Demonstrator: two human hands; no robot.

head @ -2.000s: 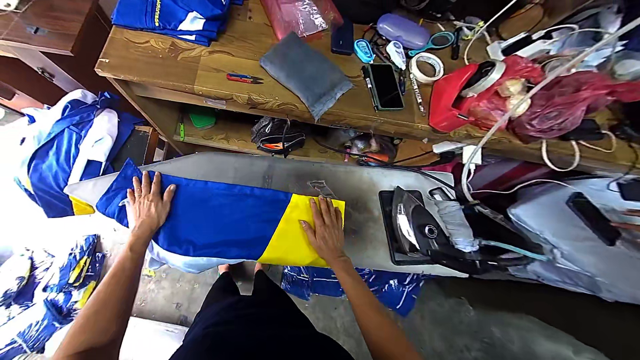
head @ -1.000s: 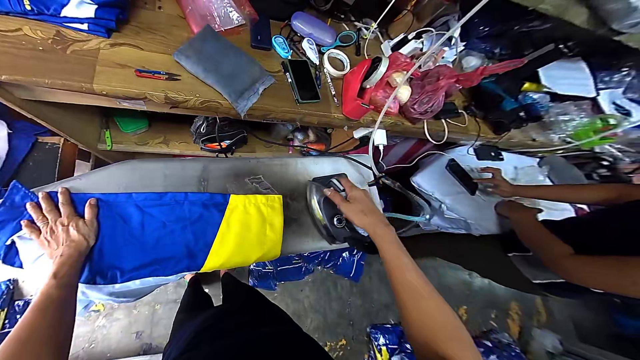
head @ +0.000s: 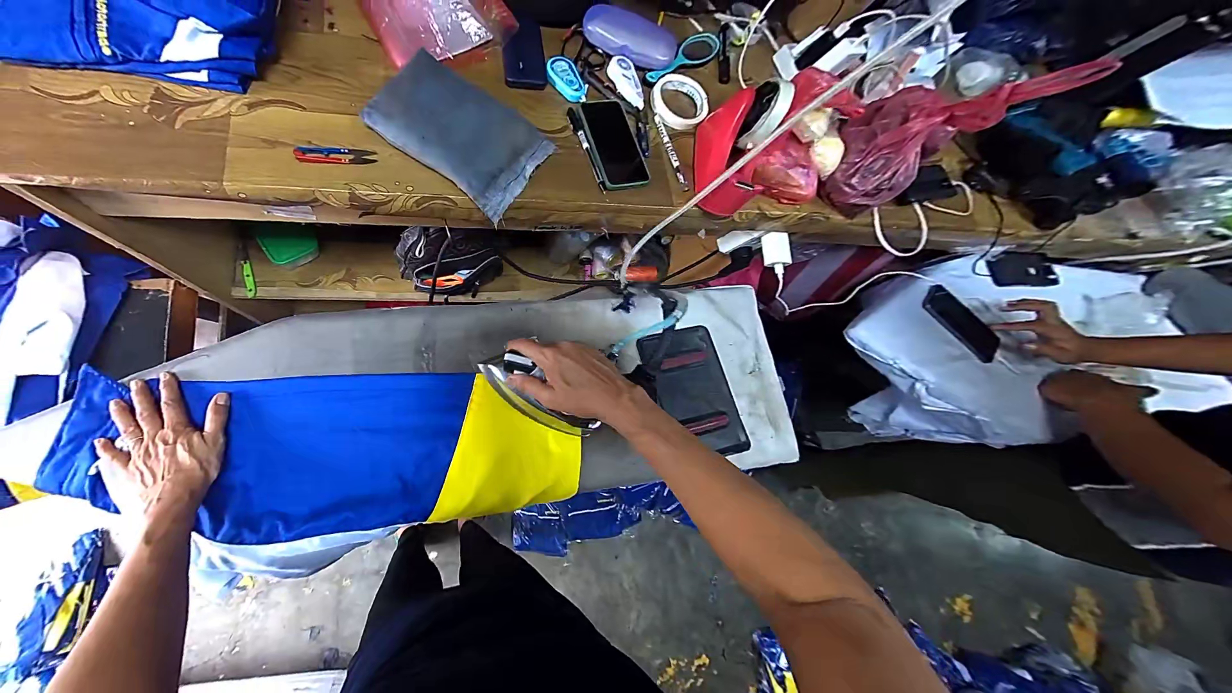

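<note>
A blue fabric piece with a yellow end (head: 327, 452) lies flat along the grey padded ironing board (head: 404, 332). My left hand (head: 168, 448) presses on its blue left end, palm down and fingers apart. At the yellow end, my right hand (head: 577, 385) grips the handle of a steam iron (head: 539, 409), whose soleplate edge is over the yellow cloth near the blue seam. A light blue hose (head: 650, 330) runs from behind the iron. The dark iron rest (head: 698, 390) lies on the board to the right of my right hand.
Behind the board, a wooden table (head: 279, 125) bears thread snips (head: 334, 155), a grey cloth pad (head: 457, 130), a phone (head: 609, 143), masking tape (head: 680, 101) and red plastic bags (head: 895, 144). A white cord hangs down to the board. At right, another person's hands are near a white bundle (head: 914, 356).
My right hand moved from the yellow cloth to the iron on its rest, then brought the iron left onto the yellow end. Another person's hands came into view at right.
</note>
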